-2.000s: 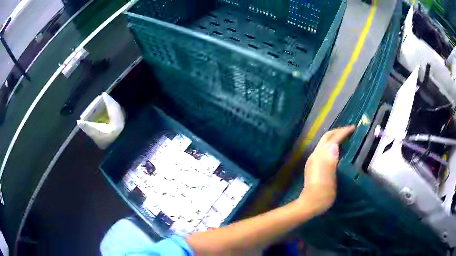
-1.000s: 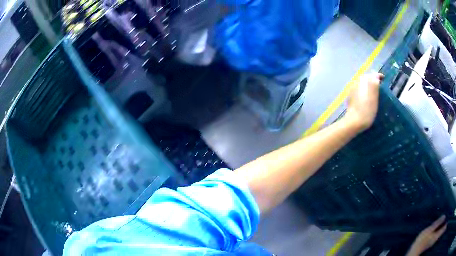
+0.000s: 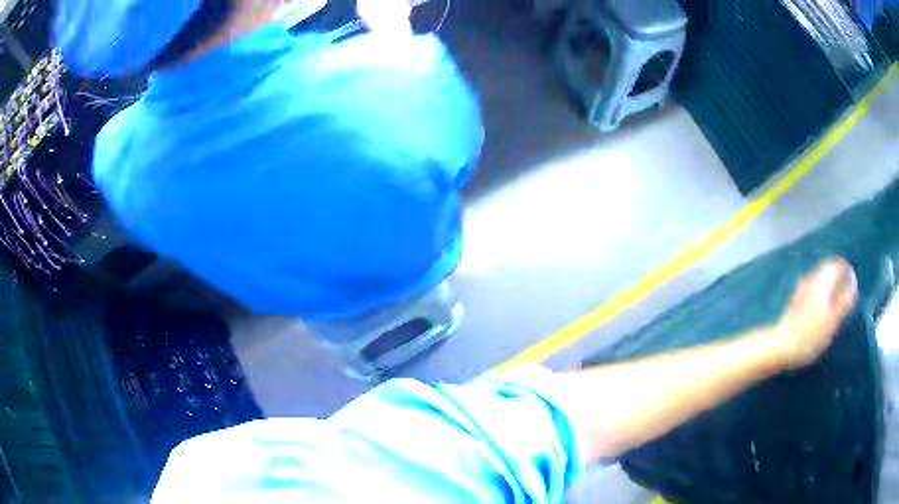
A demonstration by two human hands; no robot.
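Note:
A dark teal turnover crate [image 3: 749, 413] stands at the lower right, cut off by the picture's edge. My left arm, in a light blue sleeve, crosses from the bottom left. My left hand [image 3: 823, 310] is bare, blurred, and closed over the crate's upper rim, with its fingertips hidden. My right hand is out of the picture. A small pale part of what the crate holds shows at the far right edge, too cut off to tell.
A person in a blue smock [image 3: 296, 177] sits on a grey stool [image 3: 404, 340] at left centre. Another stool [image 3: 631, 74] stands farther back. A yellow floor line [image 3: 670, 271] runs diagonally beside the crate. Dark crates [image 3: 59, 384] are at lower left, wires [image 3: 39, 212] at upper left.
The view has moved along past the seated person, who now shows large at left. My left hand stays on the crate rim, now farther right and lower. My right hand has left the picture.

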